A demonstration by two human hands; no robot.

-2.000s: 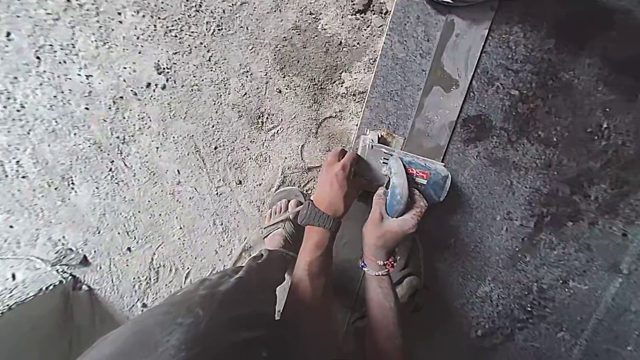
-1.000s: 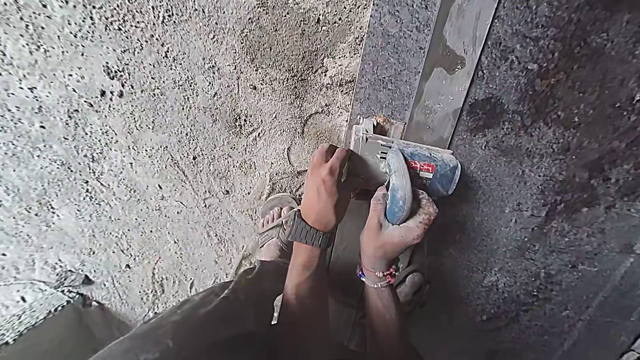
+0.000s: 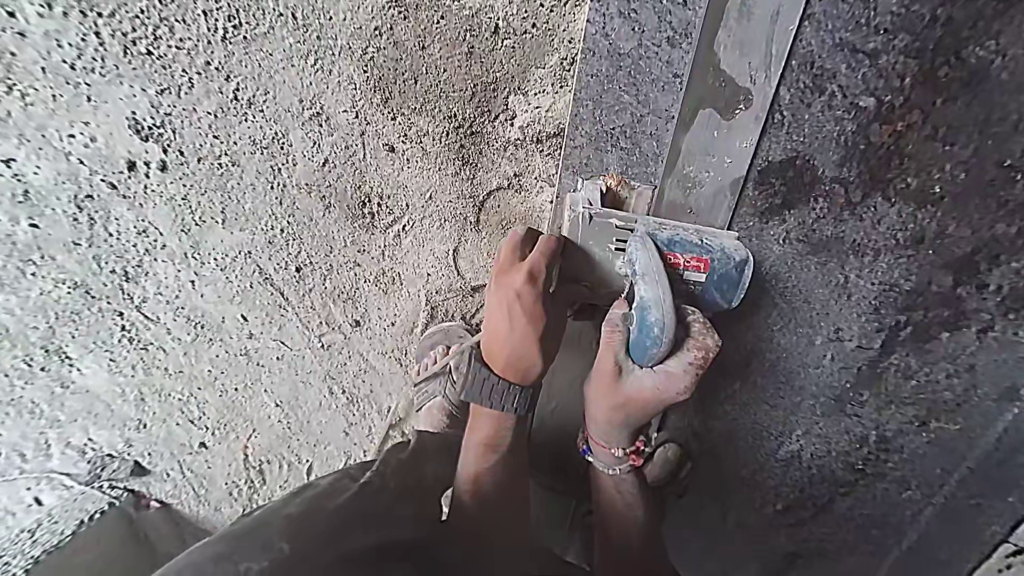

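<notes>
A dusty blue Dong Cheng power saw [image 3: 696, 260] with a pale metal base sits across a long speckled stone slab [image 3: 632, 88]. My right hand [image 3: 644, 376], coated in dust, is closed around the saw's curved handle. At the left end of the base is my left hand [image 3: 524, 304], its fingers bent at the slab's left edge; the fingertips and what they touch are partly hidden. A smooth grey strip [image 3: 736, 112] with a wet patch runs along the slab's right side. The saw's blade cannot be made out.
Rough, dusty ground [image 3: 280, 200] spreads to the left, and darker stained ground [image 3: 880, 240] to the right. My sandalled foot [image 3: 440, 376] stands just left of the slab line. A grey-brown cloth or sack [image 3: 112, 536] shows at the lower left.
The saw and both hands have moved down along the slab, toward my body, with more of the slab showing beyond them. My right hand has kept its hold on the handle.
</notes>
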